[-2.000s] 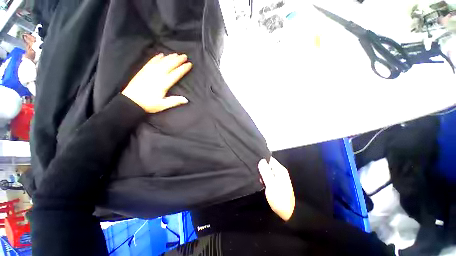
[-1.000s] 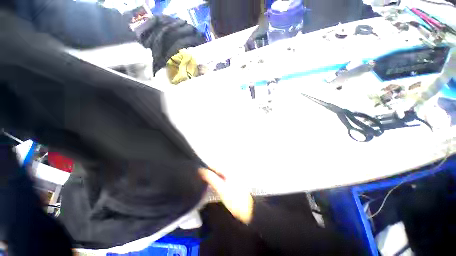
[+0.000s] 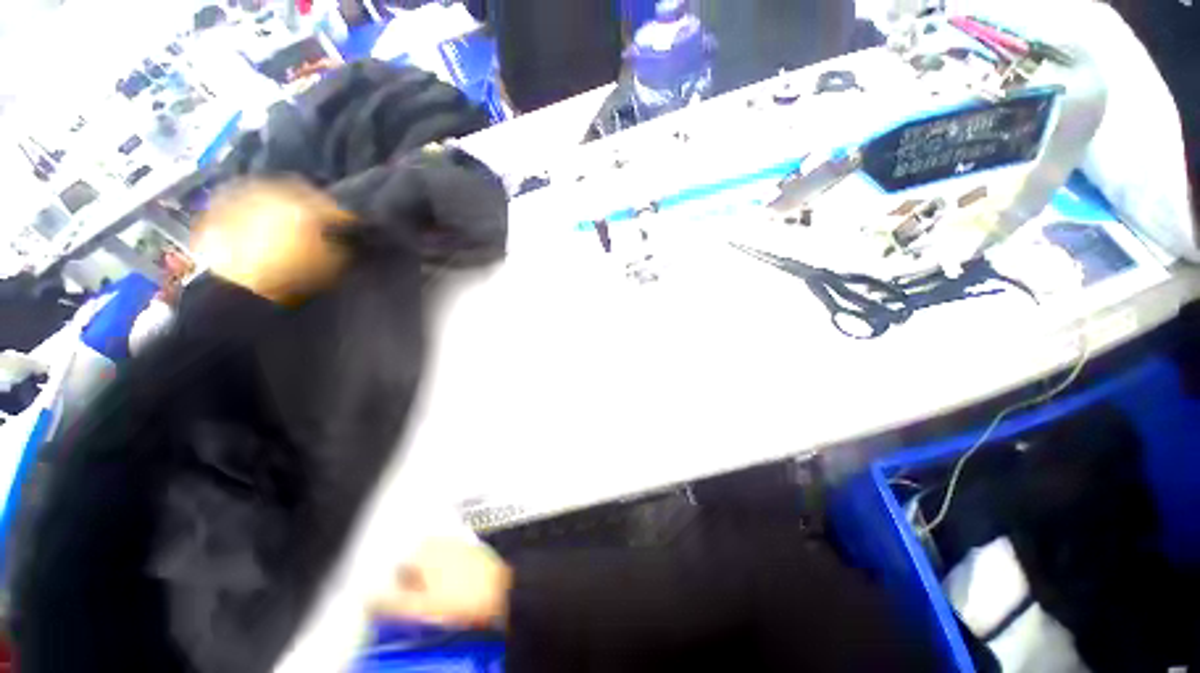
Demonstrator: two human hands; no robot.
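A large black garment (image 3: pixel 355 342) is heaped over the left end of the white table and hangs down at the left. My left hand (image 3: pixel 270 239) is blurred and lies at the garment's upper part; its fingers are too smeared to show a grip. My right hand (image 3: pixel 448 581) is blurred below the table's front edge, right of the garment. A pale strip (image 3: pixel 336 607) lies between it and the black cloth; whether the fingers hold it cannot be told.
Black scissors (image 3: pixel 855 292) lie on the white table (image 3: pixel 632 381). Behind them stands a white sewing machine (image 3: pixel 1119 118) with a dark panel. A purple-lidded bottle (image 3: pixel 671 59) is at the back. A blue crate (image 3: pixel 921 565) with black and white cloth is below right.
The view has swung left and then shows more of the machine. The garment has moved from flat under my left hand to a heap at the left. My right hand has moved left and down, off the garment's dark edge.
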